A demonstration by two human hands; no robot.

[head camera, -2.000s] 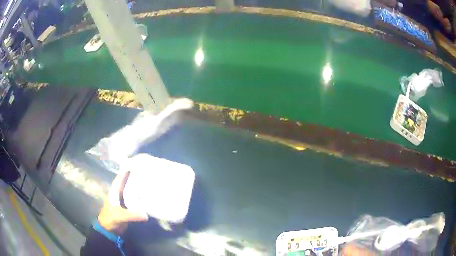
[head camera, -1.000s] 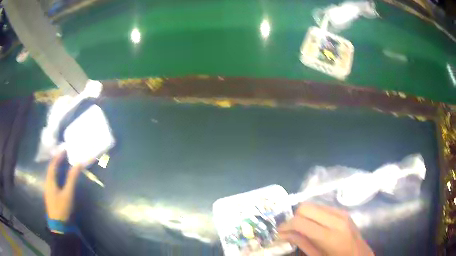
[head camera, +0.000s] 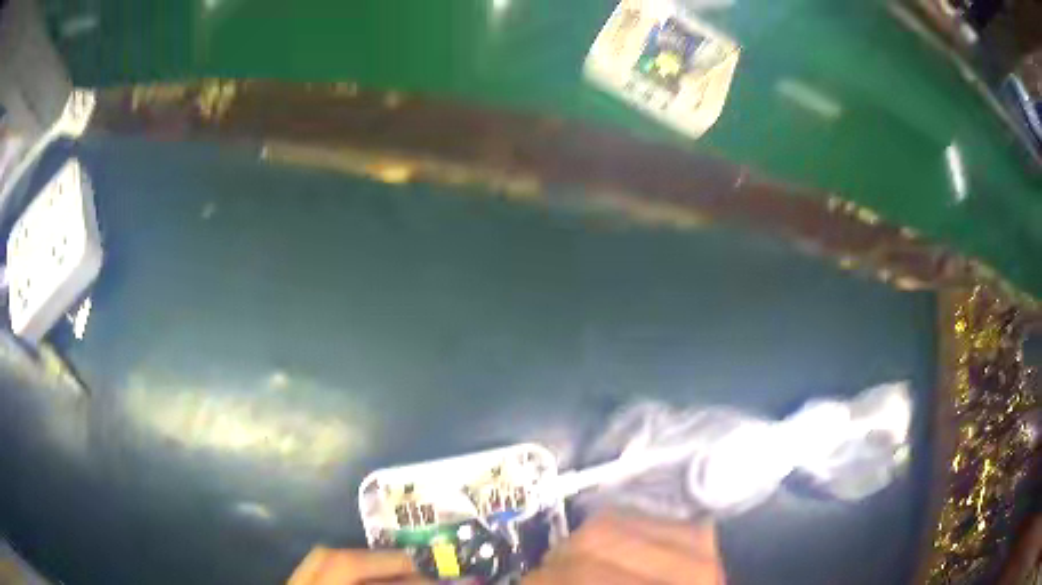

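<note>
An open white power strip housing (head camera: 383, 489) lies at the bottom centre, showing brass contacts, a green board with a yellow block, and wires. My left hand (head camera: 357, 567) is at its lower left edge, mostly cut off by the frame. My right hand (head camera: 640, 551) is at its lower right side, also cut off. Both hands appear to hold the housing; their fingertips are partly hidden. Its white cord (head camera: 623, 469) runs right into a clear plastic bag (head camera: 748, 463).
Another white housing (head camera: 55, 254), outlet side showing, lies at the far left. One open housing (head camera: 714, 86) is on the green conveyor belt (head camera: 434, 46) beyond the brown rail (head camera: 514, 149). Heaped brass contacts (head camera: 988, 423) are at the right.
My left hand has left the far-left housing and come to the open housing. The view has shifted; the open housing and right hand appear lower, and the belt housing appears higher and further left.
</note>
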